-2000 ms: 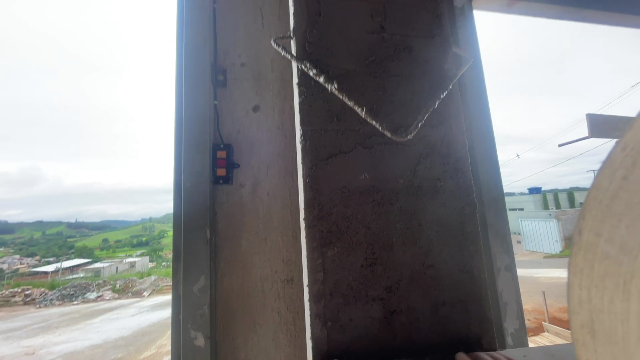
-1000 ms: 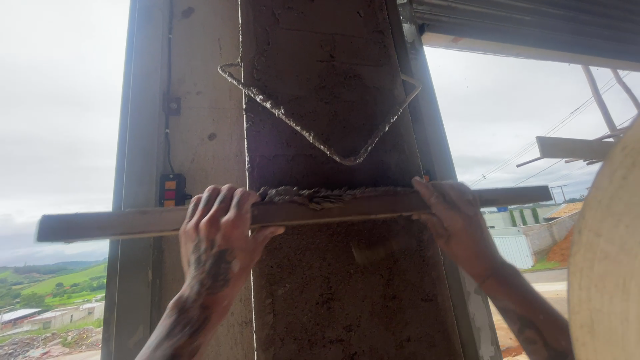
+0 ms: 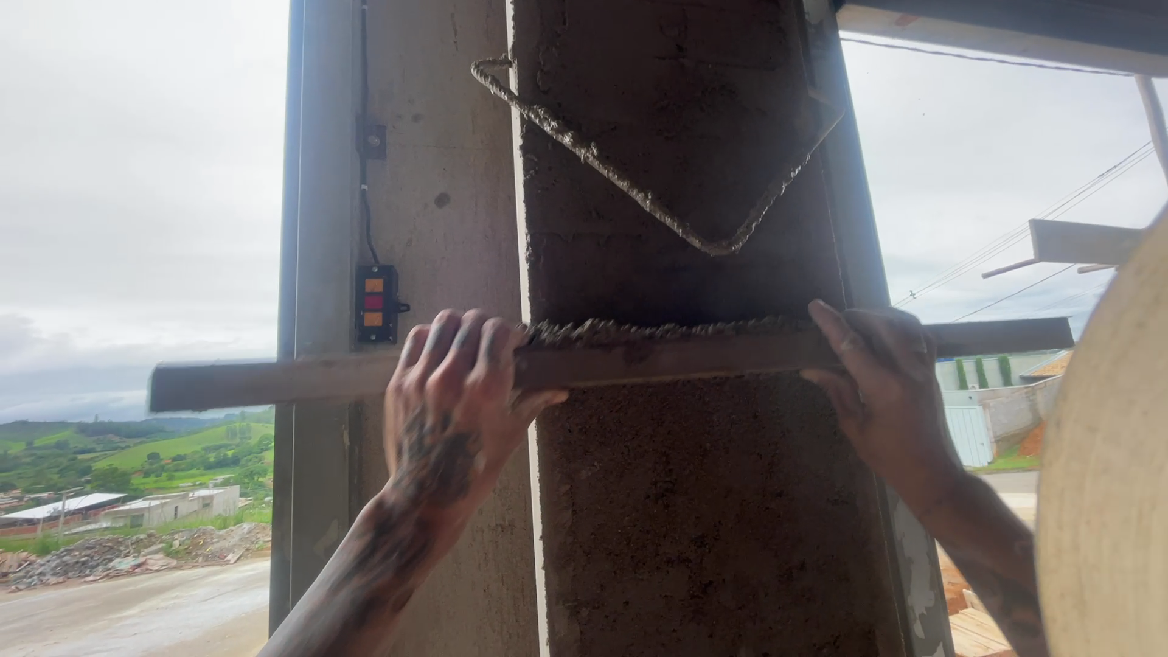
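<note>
A long straightedge bar [image 3: 657,361] lies across the dark mortar face [image 3: 675,511] of a column, its ends reaching past both sides. My left hand [image 3: 456,392] grips it near the column's left corner, fingers over the top and thumb below. Near the column's right edge my right hand [image 3: 881,383] holds the bar in the same manner. A ridge of wet mortar [image 3: 657,330] rests along the bar's top between my hands. Higher up, a bent metal rod [image 3: 630,187] crusted with mortar hangs in a V shape in front of the column.
A black box with orange and red parts [image 3: 375,303] and a cable is fixed to the column's left side. A large pale curved object [image 3: 1109,474] fills the right edge, very near. Boards [image 3: 1081,242] jut out at the right. Rubble [image 3: 82,558] lies outside at the left.
Two seconds ago neither my hands nor the bar was in view; one second ago both hands held the bar across the column. It is now closer below the bent rod's level than the lower edge suggests unclear.
</note>
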